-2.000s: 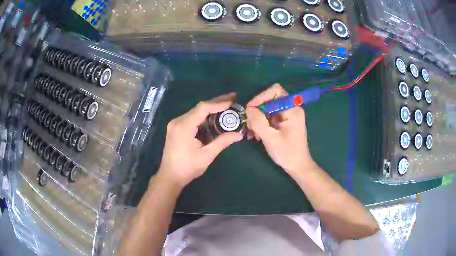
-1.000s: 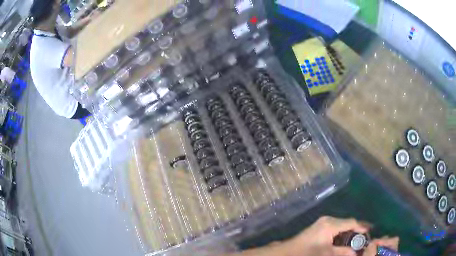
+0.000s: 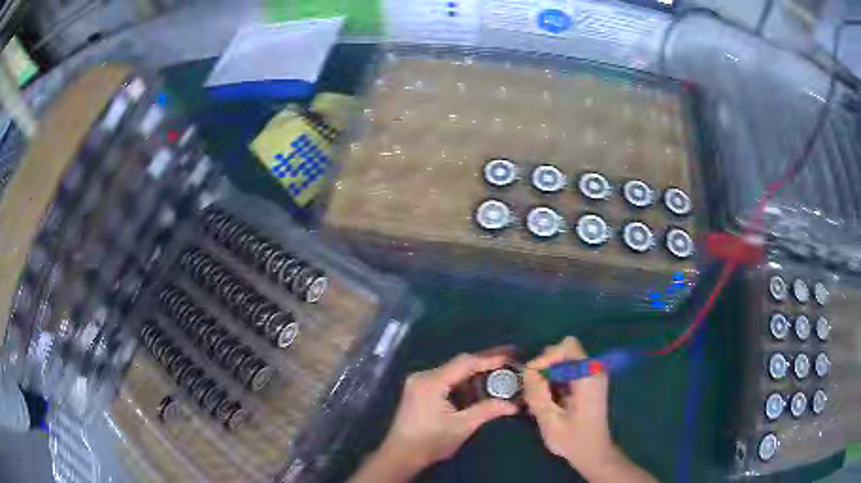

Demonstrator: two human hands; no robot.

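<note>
A speaker driver, a small disc with a silver-white face and dark rim, sits face up in a round holder between my hands at the lower centre. My left hand grips the holder's side with thumb and fingers around it. My right hand holds the blue corded pen tool, with its red spot showing, beside the driver's right edge. The pen's tip is hidden by my fingers. The image is slightly blurred, so contact between tip and driver cannot be told.
The left blister tray holds rows of discs on edge. The centre tray stack and right tray hold face-up discs. Stacked filled trays stand far left. A yellow sheet with blue dots lies behind. A red cord runs through a red holder.
The view swung left, then back to the bench, now tilted further forward. Both hands appear lower in the picture, still holding the driver's holder and the pen tool.
</note>
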